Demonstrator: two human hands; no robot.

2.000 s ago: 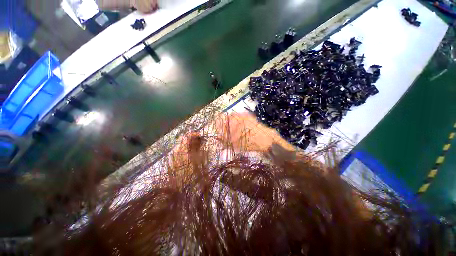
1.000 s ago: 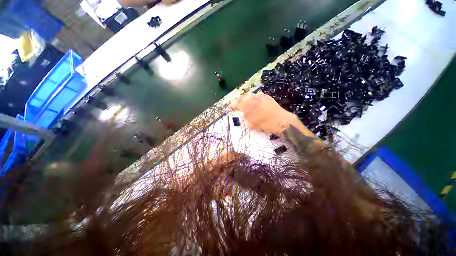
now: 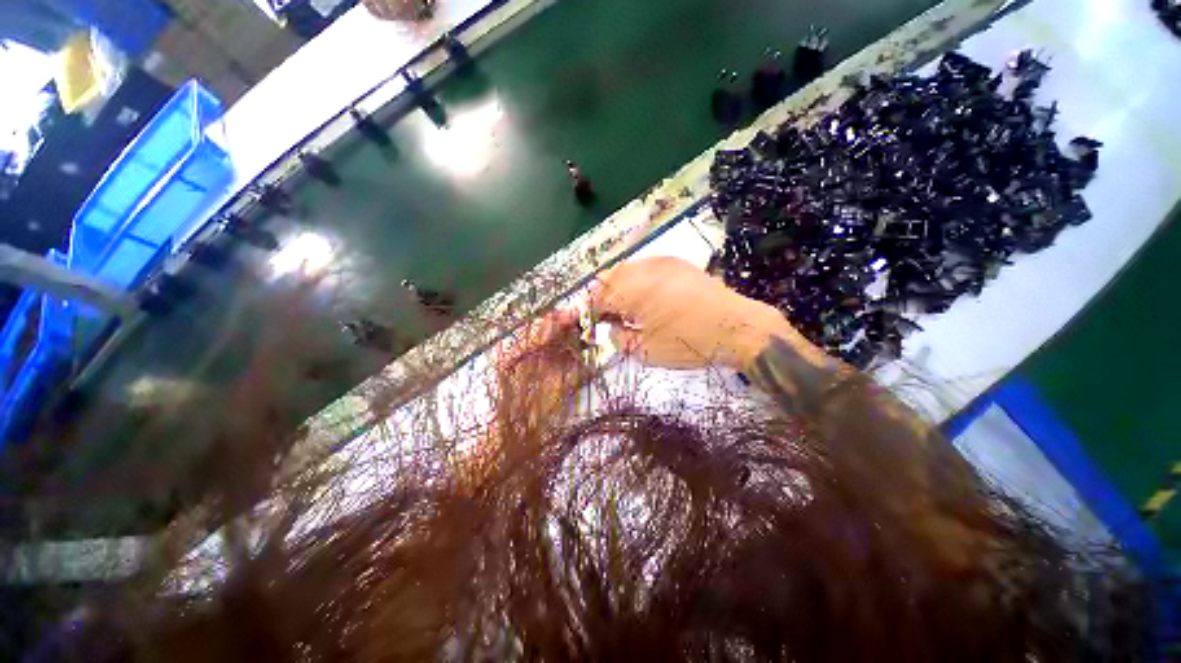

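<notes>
A wide pile of small black parts (image 3: 907,194) lies on the white top, just beyond my right hand. My right hand (image 3: 674,311) is over the white top beside the rail, its fingers bent towards my left hand. My left hand (image 3: 538,369) is mostly behind hair and close to the right fingertips. Something small and pale (image 3: 598,334) shows between the two hands; whether it is a held part or a finger cover I cannot tell. Hair hides the fingers and the lower view.
The green conveyor belt (image 3: 674,78) carries spaced black units (image 3: 580,184), with several more along its far edge. A worn pale side rail (image 3: 570,259) borders it. Blue bins (image 3: 156,181) stand across the belt. Part of another person's hand (image 3: 399,8) shows at the top.
My right hand was apart from the left a second ago, with loose black pieces visible beside it; now the hands are together and those pieces are out of sight. The view has shifted slightly.
</notes>
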